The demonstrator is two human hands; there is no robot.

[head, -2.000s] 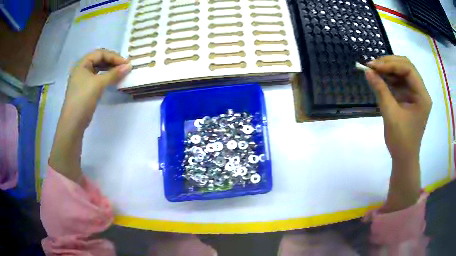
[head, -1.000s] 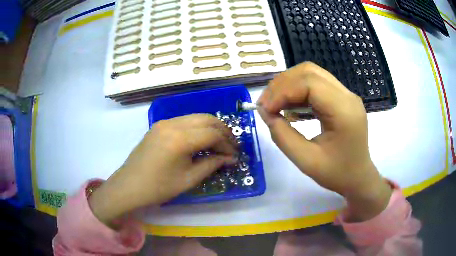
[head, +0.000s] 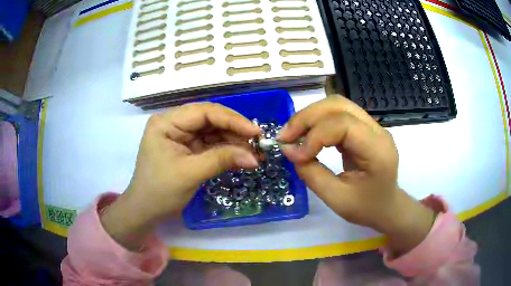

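Observation:
My left hand [head: 193,151] pinches a small shiny round metal part [head: 259,146] between thumb and fingertips above the blue bin. My right hand [head: 347,159] pinches a thin whitish pin [head: 270,143], its tip at that part; whether it passes into the hole cannot be told. The blue bin [head: 196,215] holds many loose silver flanged rings [head: 241,187], partly hidden by my hands. The cream slotted board [head: 213,77] lies behind the bin. One dark ring [head: 134,76] sits at the left end of its front-left slot; the other visible slots look bare.
A black pocket tray [head: 386,89] stands to the right of the board, silver pieces mostly in its right-hand columns. Another black tray [head: 487,17] is at the far back right. A green label [head: 60,216] and yellow tape [head: 269,253] mark the tabletop. A pink item [head: 8,173] is at far left.
A dark ring now sits at the front-left slot, where my left fingers were two seconds ago. My left hand has risen from the bin's parts, and the pin has come to meet it.

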